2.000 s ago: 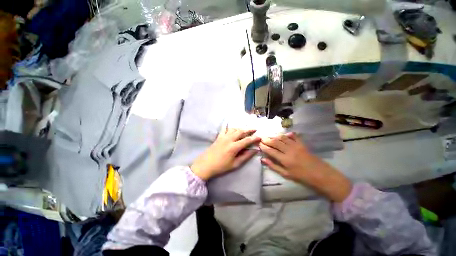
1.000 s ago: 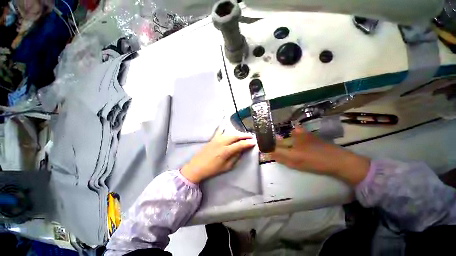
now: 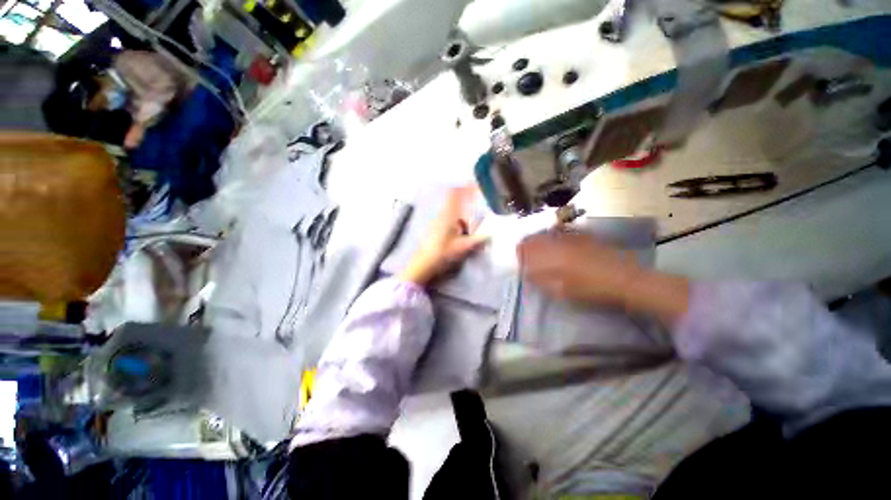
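A grey garment panel (image 3: 469,337) lies under and in front of the machine's needle area, with its near part over the table edge. My left hand (image 3: 447,242) rests on the cloth left of the needle, fingers apart, its fingertips washed out by bright light. My right hand (image 3: 576,270) is blurred and lies over the cloth just in front of the presser foot (image 3: 567,213); its fingers cannot be made out clearly. The cream machine head (image 3: 547,93) with its blue-green stripe stands behind my hands.
Black thread snips (image 3: 723,185) and a red ring-shaped item (image 3: 637,158) lie under the machine arm. A stack of grey panels (image 3: 264,249) is at left, with a yellow item (image 3: 309,383) at its near edge. A person (image 3: 147,88) and an orange-brown object (image 3: 59,215) are at upper left.
The view has shifted, showing more of the workshop at left. My left hand has moved up and farther back on the cloth. My right hand has come out from behind the metal guard, over grey cloth.
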